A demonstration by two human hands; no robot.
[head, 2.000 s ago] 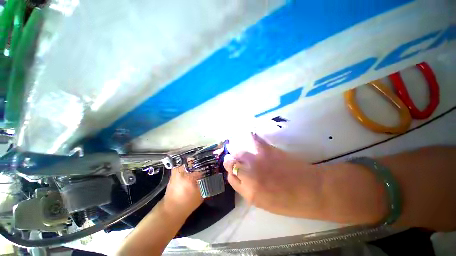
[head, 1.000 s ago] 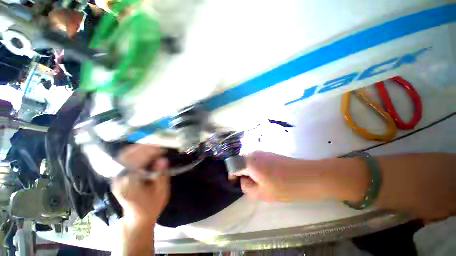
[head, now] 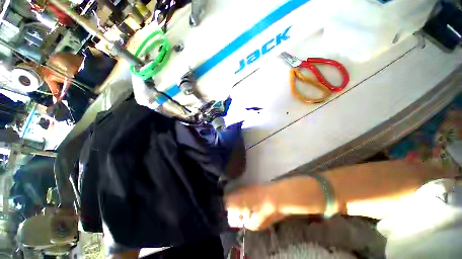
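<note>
A dark garment piece hangs spread over the near side of the machine, one side running up to the needle area. My right hand, slightly blurred, is at the garment's right edge by the table's front edge, its fingers closed on the cloth. Of my left hand only a strip of skin shows under the garment at the bottom edge; its fingers are hidden. The presser foot and tension parts sit at the garment's upper edge. Shears with red and yellow-orange loops lie on the white bed, blades partly hidden.
The white machine head with "JACK" lettering lies beyond the work. Green rings sit on it. A ribbed grey table edge curves along the right. Another person's arms show at upper left, among machines.
My hands have left the needle area, the right moving toward me to the table edge, the left down under the cloth. The garment is now spread out toward me. The view has shifted and shows more workshop.
</note>
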